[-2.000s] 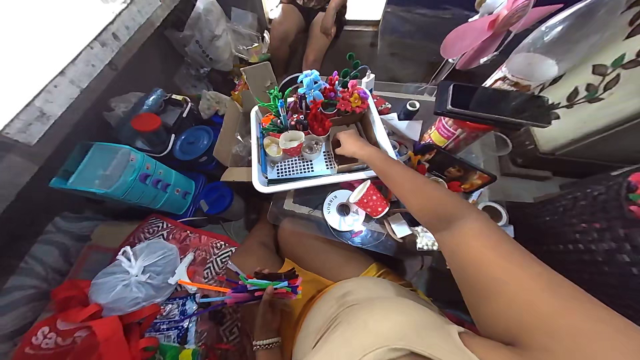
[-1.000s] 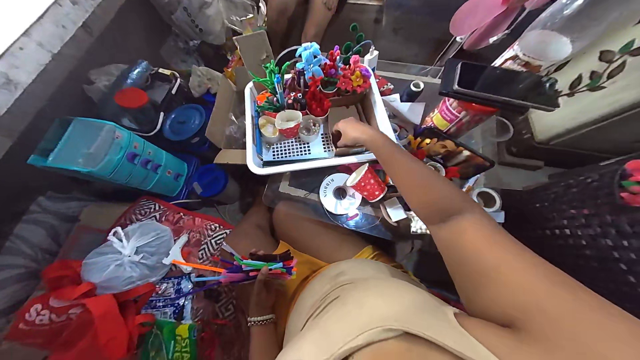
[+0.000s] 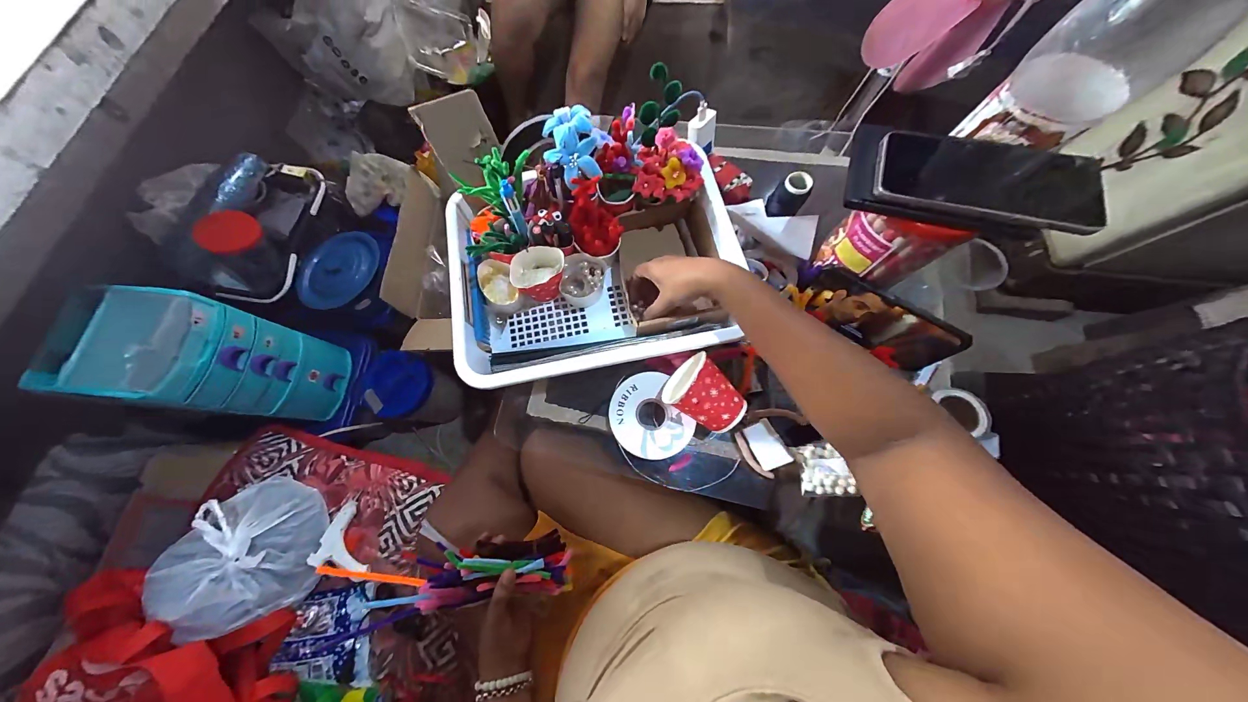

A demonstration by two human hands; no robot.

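Note:
My left hand (image 3: 507, 616), a beaded bracelet at its wrist, holds a bundle of colourful pipe cleaners (image 3: 497, 573) beside my lap. My right hand (image 3: 675, 285) reaches into a cardboard box (image 3: 651, 244) at the right side of a white plastic basket (image 3: 604, 363); its fingertips are bent down, and whatever they touch is hidden. Left of that hand in the basket stand small cups (image 3: 538, 273) and pipe cleaner flowers (image 3: 573, 146) in blue, red and green. In front of the basket, a red patterned paper cup (image 3: 706, 394) lies tilted against a white ribbon spool (image 3: 651, 415).
A teal drawer unit (image 3: 224, 356) and blue-lidded container (image 3: 338, 271) stand left. A tied plastic bag (image 3: 239, 556) lies lower left. At right are a smartphone (image 3: 993, 183), a red-lidded jar (image 3: 882, 244) and a pack of white beads (image 3: 827, 470). Another person's legs (image 3: 551, 49) are behind the basket.
My right hand stays in the cardboard box, its fingers shifting slightly. My left hand keeps hold of the pipe cleaners.

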